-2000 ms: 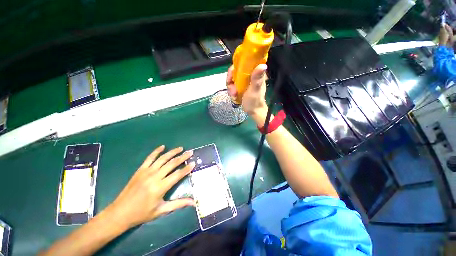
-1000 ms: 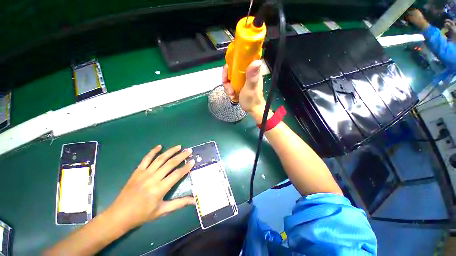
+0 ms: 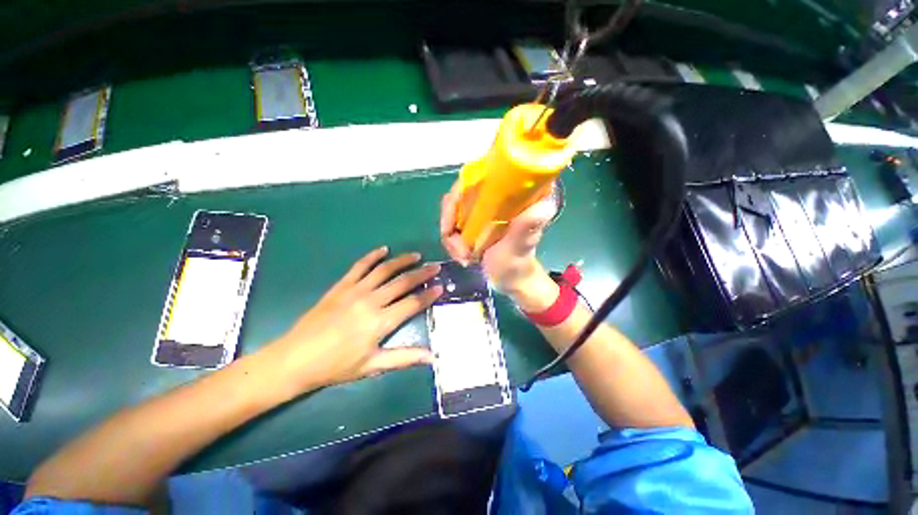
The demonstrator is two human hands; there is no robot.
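Note:
A phone assembly (image 3: 468, 352) lies on the green mat in front of me, its dark end away from me. My left hand (image 3: 352, 322) lies flat with fingers spread, fingertips on the phone's upper left edge and thumb at its left side. My right hand (image 3: 513, 236) is closed around the yellow-orange electric screwdriver (image 3: 513, 171). The tool's lower end is over the phone's dark end; the fingers and tool body hide its tip. The screw dish (image 3: 554, 206) is mostly hidden behind my right hand.
A second phone (image 3: 208, 307) lies to the left, and part of another (image 3: 20, 372) at the left edge. Phones and a long black tray (image 3: 463, 75) are on the belt beyond the white strip (image 3: 302, 156). Black blister trays (image 3: 785, 236) stand right. The thick black cable (image 3: 659, 201) hangs beside my right hand.
The screwdriver in my right hand has moved from the screw dish to the phone's dark end. My left hand stays at the phone. The camera view has shifted; phones on the belt appear further right.

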